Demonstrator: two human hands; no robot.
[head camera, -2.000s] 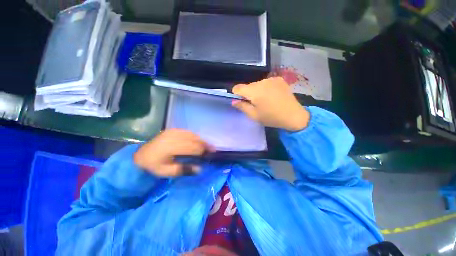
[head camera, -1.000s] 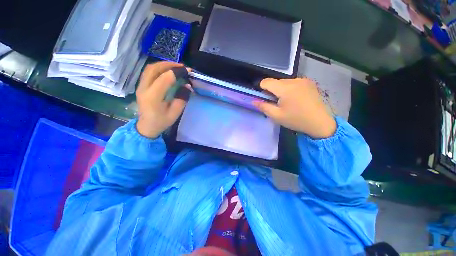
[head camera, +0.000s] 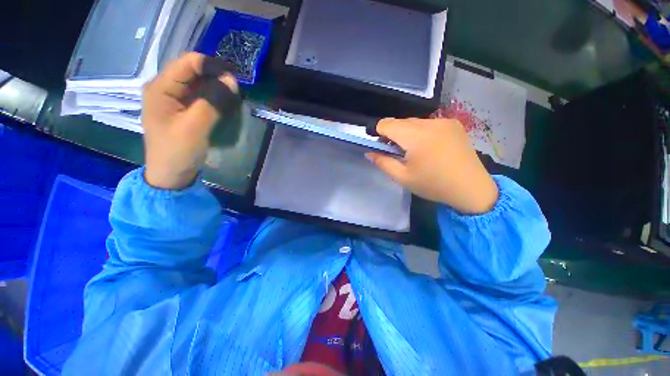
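A thin tablet (head camera: 323, 130) is held edge-on above the near foam tray, its bright edge line facing up. My right hand (head camera: 438, 161) grips its right end between thumb and fingers. The tablet's left end is free. My left hand (head camera: 180, 117) is raised off the tablet, beside the small blue bin (head camera: 257, 66) of dark small parts. Its fingers are bent, with black finger cots on the tips. Whether a small part is between them cannot be told. Under the tablet, a pale sheet (head camera: 330, 180) lies in the near foam tray (head camera: 264, 211).
A far foam tray (head camera: 288, 73) holds a dark flat slab (head camera: 364, 48). White sleeves with a grey cover (head camera: 121, 44) are stacked at left. Red specks lie on white paper (head camera: 507, 121) at right. A tall black tray stack (head camera: 599, 161) stands far right. A large blue crate (head camera: 62, 257) is at lower left.
My left hand has let go of the tablet's left end and moved left, towards the blue bin. My right hand still holds the tablet, now seen more edge-on.
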